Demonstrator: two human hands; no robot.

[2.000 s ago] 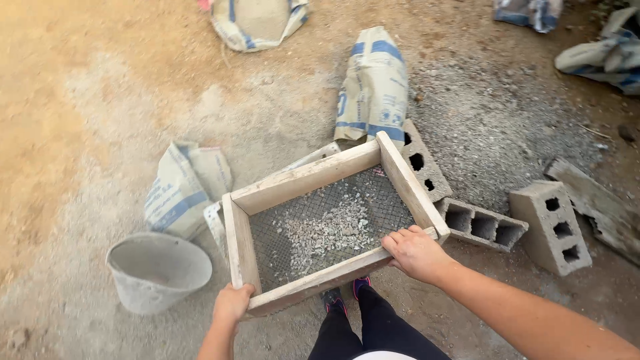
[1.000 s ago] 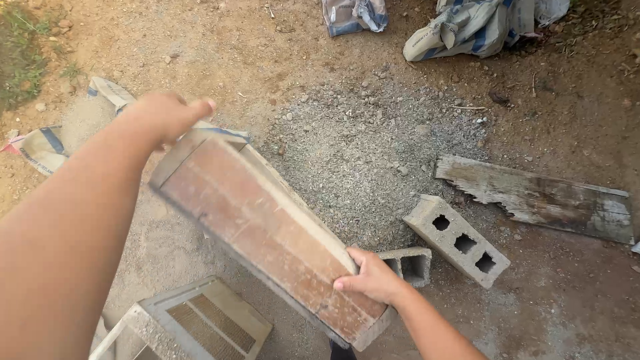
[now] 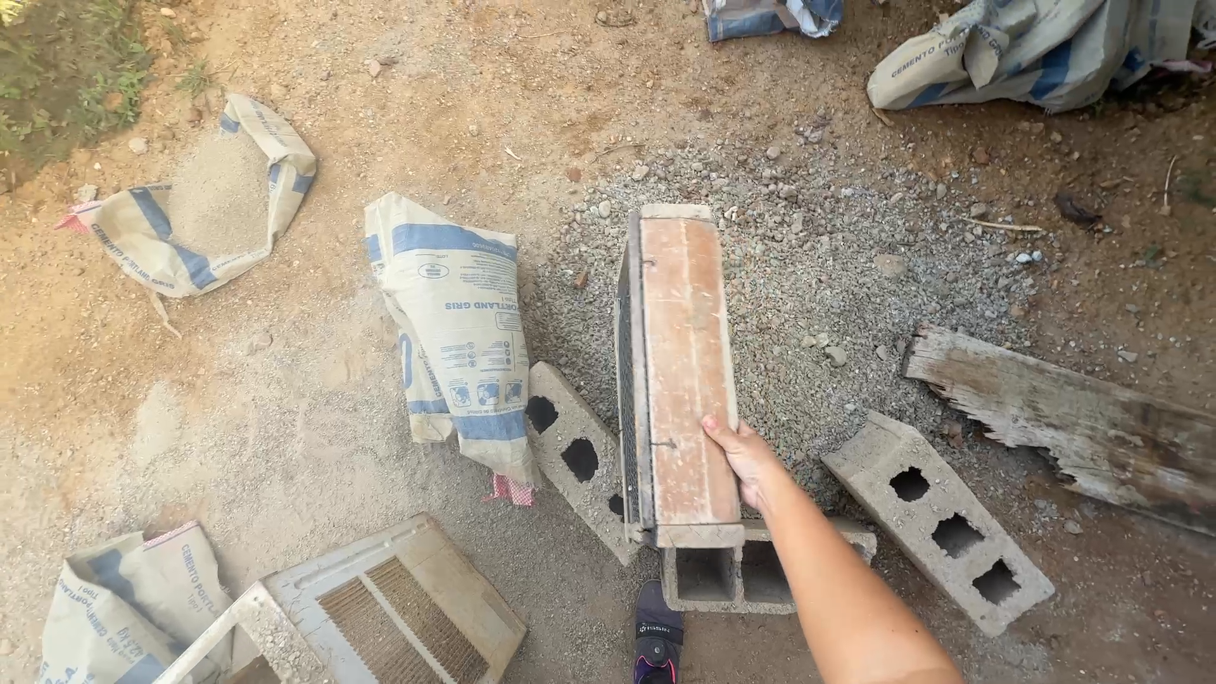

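My right hand (image 3: 746, 461) grips the lower right part of a wooden-framed mesh sieve (image 3: 686, 370). The sieve is turned on its side, its worn reddish-brown wooden side facing up and its dark mesh at the left edge. It is over a spread of grey gravel (image 3: 807, 256), near a hollow concrete block (image 3: 703, 578) at its lower end. None of the small stones seen earlier on the mesh can be made out. My left hand is out of view.
A cement bag (image 3: 456, 332) lies beside a concrete block (image 3: 579, 461). Another block (image 3: 940, 522) and a weathered board (image 3: 1073, 423) are right. An opened bag (image 3: 142, 218) holds grey powder at left. A metal-framed object with grilles (image 3: 389, 608) stands lower left, near my shoe (image 3: 657, 636).
The sieve, held level with small stones in it two seconds ago, is now on its side. My left hand, on its far end one second ago, has left the view.
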